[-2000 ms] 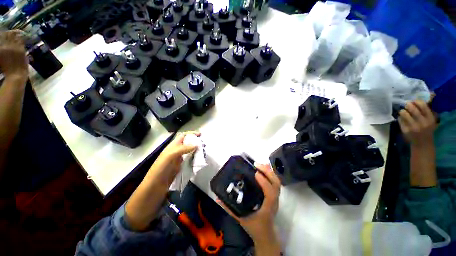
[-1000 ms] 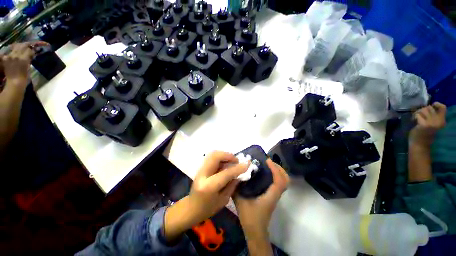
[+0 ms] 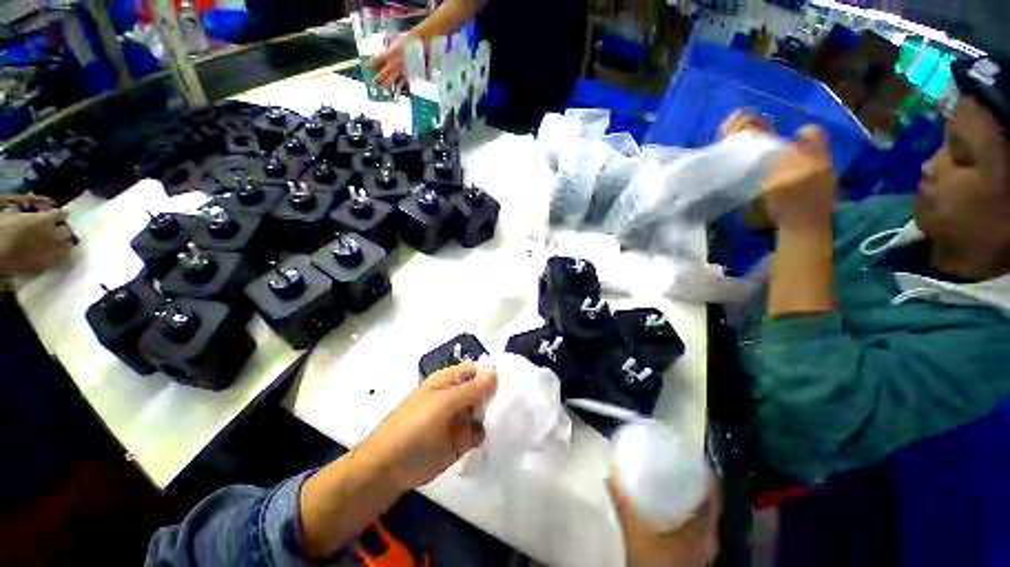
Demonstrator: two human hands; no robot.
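My left hand [image 3: 426,426] pinches the white wiping cloth [image 3: 521,408], which hangs spread open over the near table. My right hand [image 3: 670,539], partly cut off by the lower edge, holds the translucent wash bottle [image 3: 661,474]. The bottle is tilted, its top towards me and its thin spout pointing left towards the cloth. A black plug-in cube [image 3: 452,354] stands just behind the cloth, partly hidden by it and my left hand. More black cubes [image 3: 573,290] with silvery prongs stand close together to its right.
Many black cubes [image 3: 290,290] stand prongs-up on the left table. White bags [image 3: 598,183] lie beyond. At right a person [image 3: 875,332] handles a bag near a blue bin [image 3: 753,94]. Another person's hand [image 3: 388,69] is near cartons [image 3: 426,109]. Orange handles [image 3: 388,548] show below. A hand is far left.
The cube has left my right hand and stands on the table beside the others. My right hand has taken the bottle. The cloth is spread out. The view has tilted up, and the right-hand person has lifted a bag.
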